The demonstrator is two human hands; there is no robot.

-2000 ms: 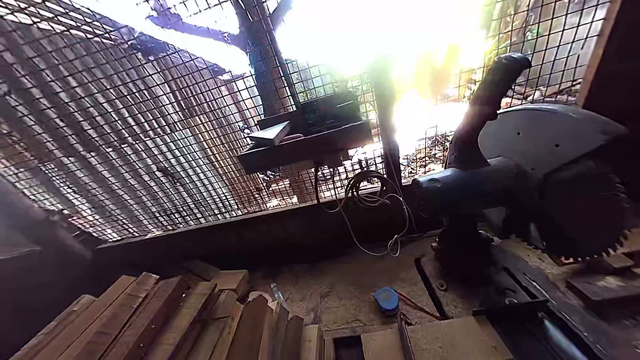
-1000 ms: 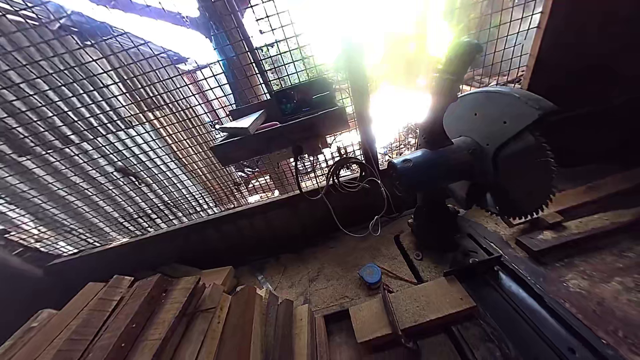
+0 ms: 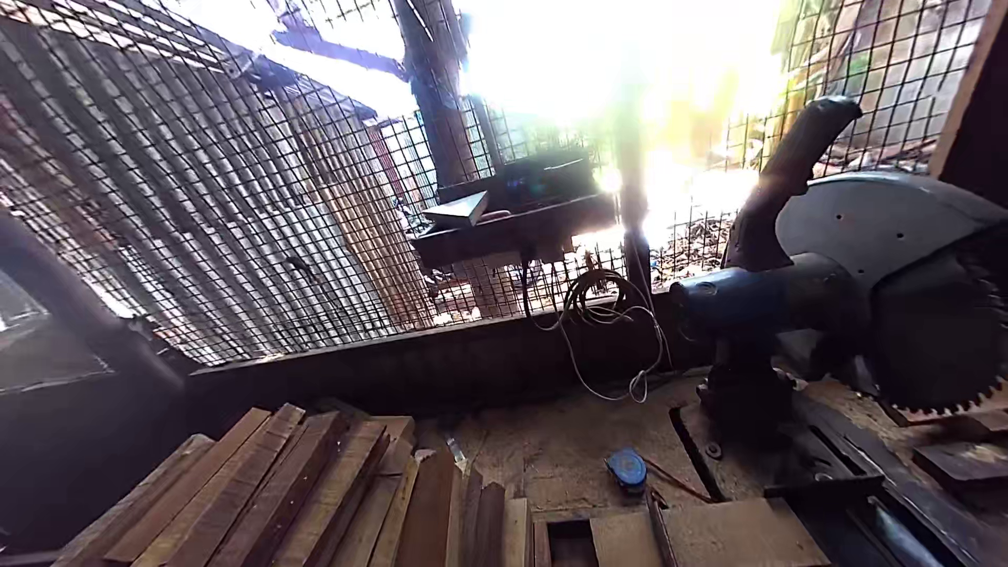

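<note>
Neither of my hands shows in the head view. A miter saw with a blue motor housing (image 3: 756, 303), a dark handle (image 3: 795, 181) and a toothed circular blade (image 3: 937, 339) stands at the right, its grey blade guard (image 3: 898, 220) above the blade. On the dusty bench lies a blue tape measure (image 3: 627, 468), with a thin reddish-brown stick (image 3: 677, 479) beside it. A short wooden board (image 3: 740, 534) lies at the bottom right, in front of the saw's base. Several cut wooden boards (image 3: 260, 488) are stacked side by side at the lower left.
A wire mesh wall (image 3: 299, 236) rises behind the bench. A small shelf (image 3: 512, 228) on it carries a dark device and a light flat object. Coiled cables (image 3: 602, 299) hang below. More wood pieces (image 3: 961, 465) lie right of the saw. Bright light washes out the upper middle.
The view has swung a little between frames. The saw, boards and tape measure show no plain movement of their own.
</note>
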